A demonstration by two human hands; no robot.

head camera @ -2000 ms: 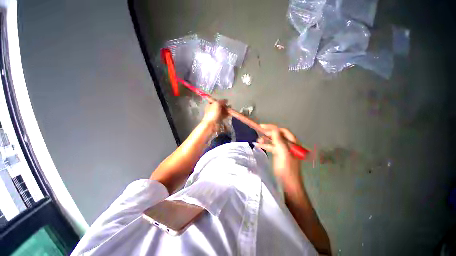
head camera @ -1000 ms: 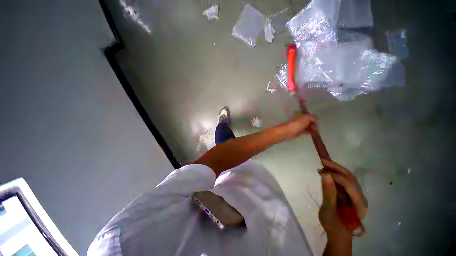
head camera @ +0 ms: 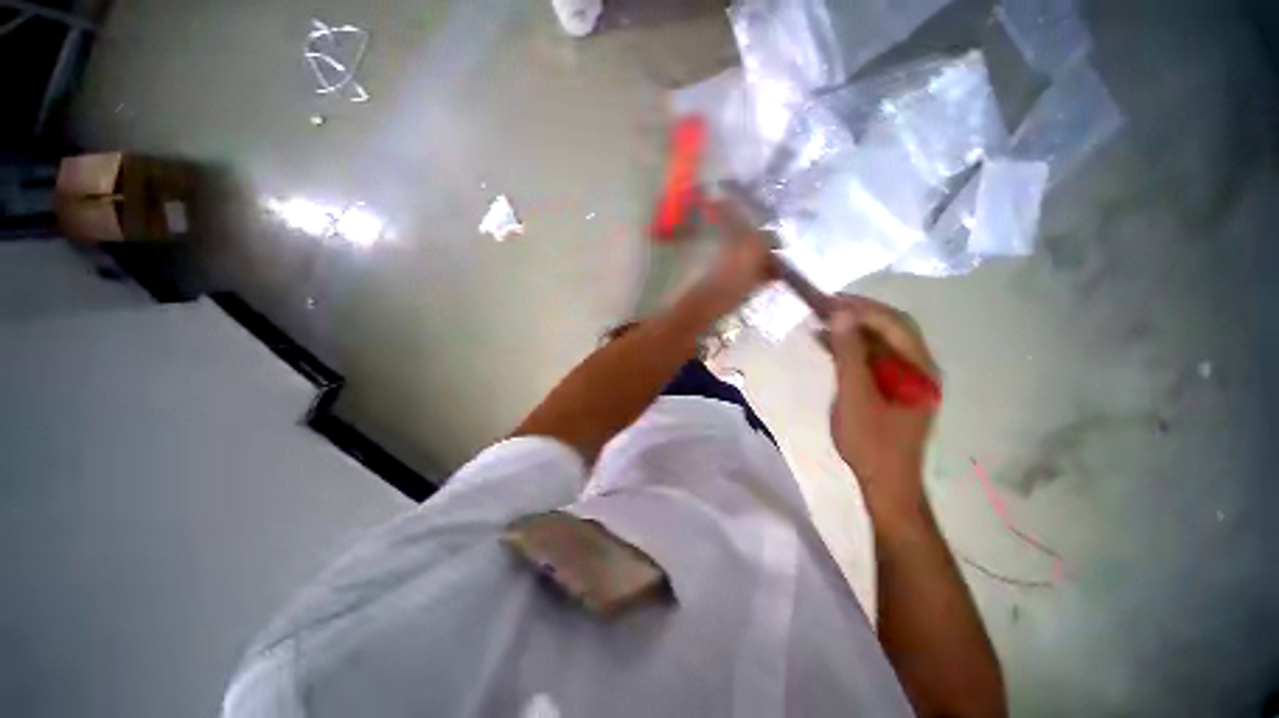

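Note:
The broom's blurred red head (head camera: 682, 180) is at the left edge of a heap of clear plastic packaging (head camera: 898, 154) on the grey floor. My left hand (head camera: 736, 253) is shut around the lower handle, close behind the head, and is blurred. My right hand (head camera: 881, 358) is shut around the upper handle near the red end grip (head camera: 905, 382). The handle slants from upper left to lower right between my hands.
A brown cardboard box (head camera: 124, 197) stands on the floor at the far left by a dark-edged white partition (head camera: 126, 491). A white scrap (head camera: 501, 218), a thin white tangle (head camera: 337, 61) and thin reddish strips (head camera: 1013, 519) lie on the floor. A phone (head camera: 592, 561) is at my chest.
The broom head was at the litter by the wall, then at the heap's left side, and is now left again, with plastic heaped beside it. The view has turned, bringing the cardboard box into sight.

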